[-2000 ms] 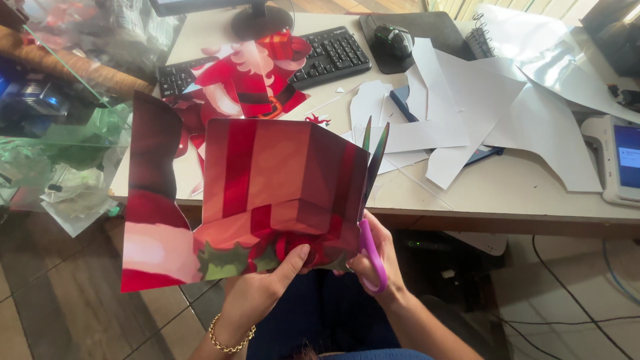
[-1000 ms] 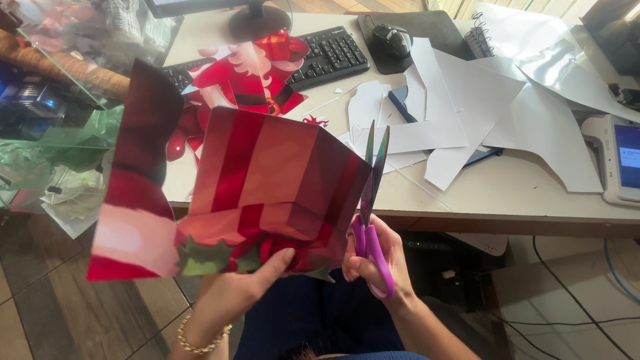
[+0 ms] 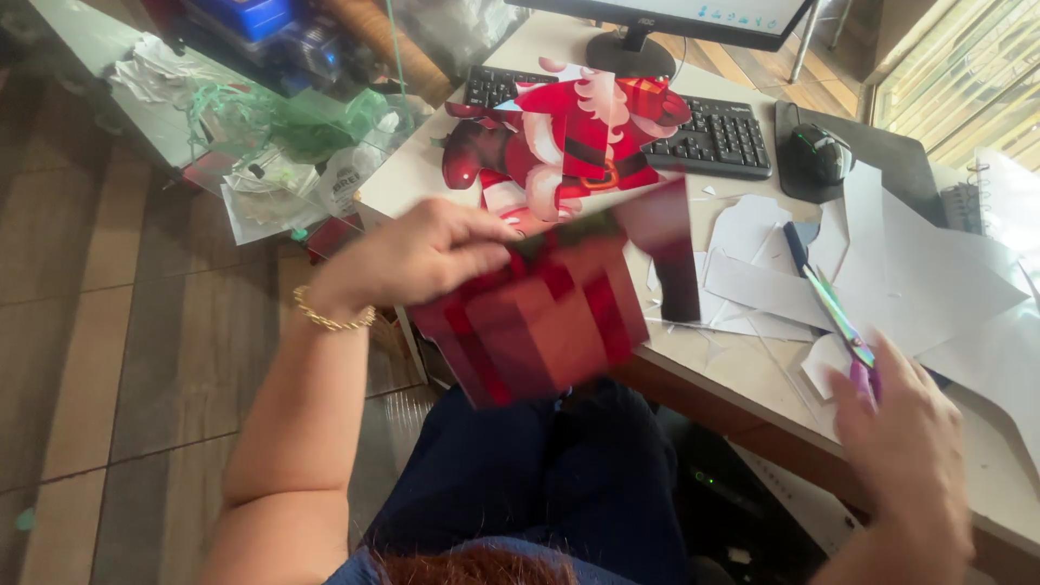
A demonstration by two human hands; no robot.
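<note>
My left hand (image 3: 414, 264) grips the edge of a printed paper cutout of a red gift box (image 3: 544, 325), which is tilted and blurred in front of the desk edge. My right hand (image 3: 902, 431) is at the right, over the desk edge, around the purple handles of a pair of scissors (image 3: 845, 321); the iridescent blades point up and left and look nearly closed. Printed Santa Claus cutout pieces (image 3: 597, 150) lie behind the gift cutout, partly over the keyboard. White paper offcuts (image 3: 768, 284) lie beneath and around the scissor blades.
A black keyboard (image 3: 731, 138), a mouse (image 3: 821, 154) on a dark pad and a monitor (image 3: 691, 20) stand at the back. A spiral notebook (image 3: 963, 203) is at the right. Left of the desk are green and clear plastic wrappings (image 3: 309, 122) by glass.
The gift cutout has been turned, its holly edge now upward, with my left hand at its top left. My right hand and the scissors have moved away from it to the right. The view has shifted left.
</note>
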